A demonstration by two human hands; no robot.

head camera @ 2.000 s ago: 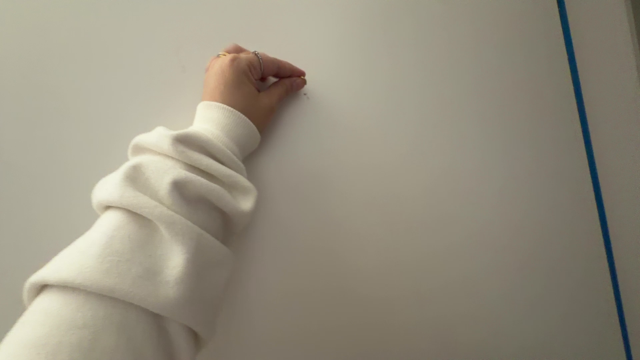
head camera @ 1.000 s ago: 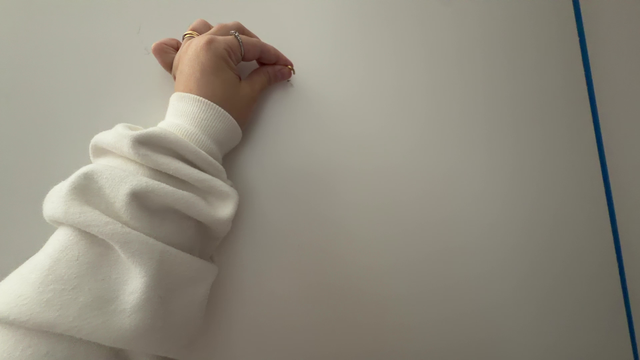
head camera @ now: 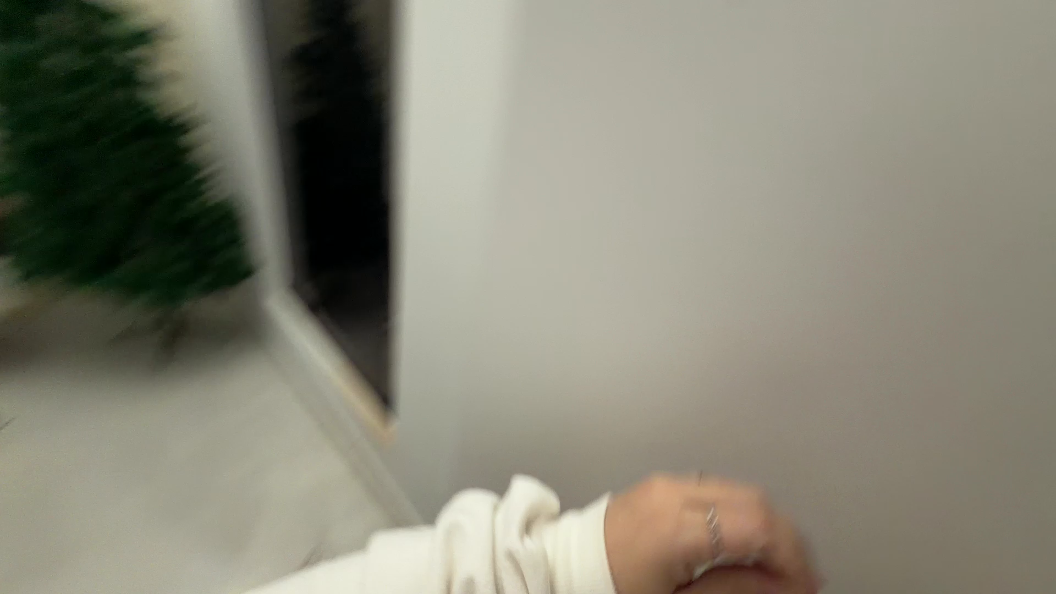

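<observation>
My left hand [head camera: 709, 532], with rings on its fingers and a white sleeve [head camera: 503, 544] at the wrist, is low in the view, right of the middle. The fingers are curled and blurred, and the fingertips are partly cut off by the bottom edge. Whether they hold anything cannot be told. Behind the hand is a plain pale wall or panel [head camera: 701, 247]. My right hand is not in view.
At the left stands a green artificial Christmas tree [head camera: 107, 181], blurred, above a pale floor [head camera: 165, 462]. Between tree and panel is a dark glass pane or mirror [head camera: 342, 190] in a white frame [head camera: 445, 206].
The view has swung far, bringing in the tree and the dark pane. My left hand, earlier pinching a tiny thing at the pale surface, now appears low in the view with its fingers curled.
</observation>
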